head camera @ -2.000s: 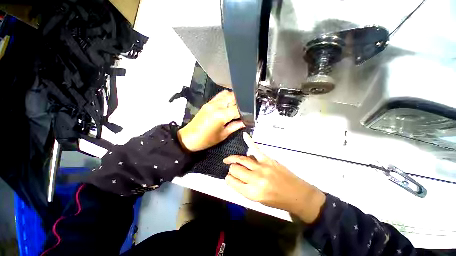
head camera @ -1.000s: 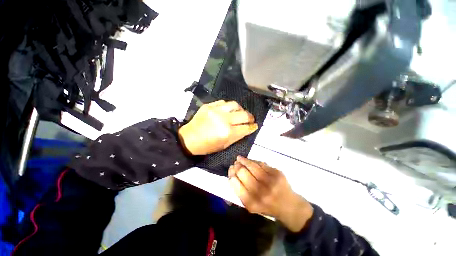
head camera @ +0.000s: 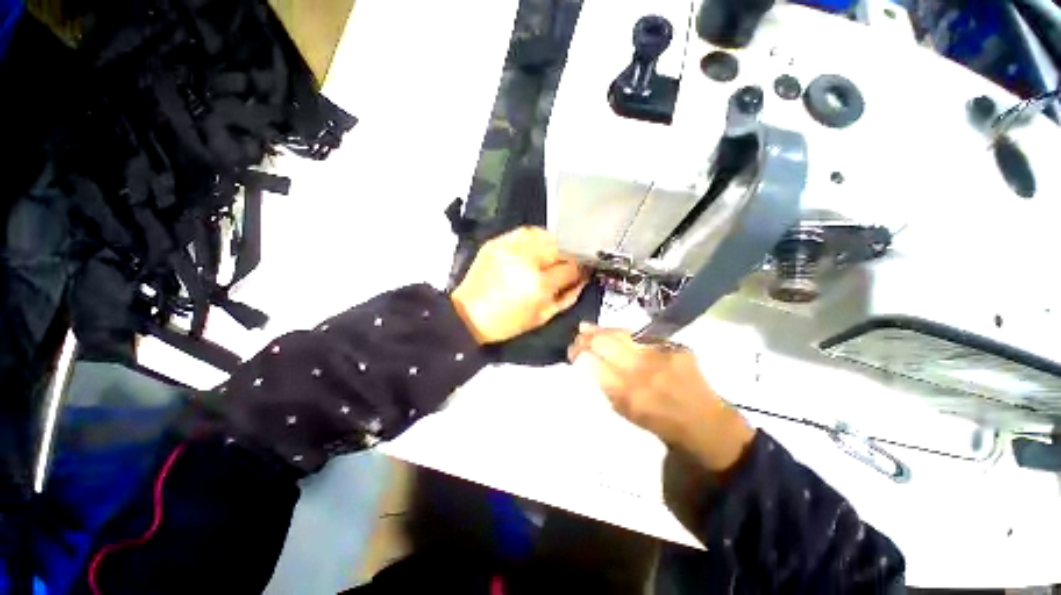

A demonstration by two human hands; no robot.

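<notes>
The camouflage panel [head camera: 507,145] lies lengthwise on the white table, left of the sewing machine head [head camera: 605,209]. Its dark near end [head camera: 541,338] lies under and between my hands, just left of the presser foot and needle area [head camera: 622,279]. My left hand [head camera: 518,285] rests on the panel with bent fingers close to the presser foot. My right hand [head camera: 646,378] pinches the near right edge of the dark fabric, below the needle area. A short black tab sticks out from the panel's left edge. The fingertips of my left hand are partly hidden.
A heap of black webbing tabs [head camera: 192,174] hangs at the left, with a brown cardboard box edge [head camera: 317,29] behind. Thread snips [head camera: 870,451] lie on the table at the right. Blue bins [head camera: 105,465] stand lower left. The machine's grey lever-like guard [head camera: 768,198] stands beside the needle.
The panel's near end has moved up toward the needle, and less of it shows below my hands. My right hand has moved up and right, nearer the needle. The camera view has shifted.
</notes>
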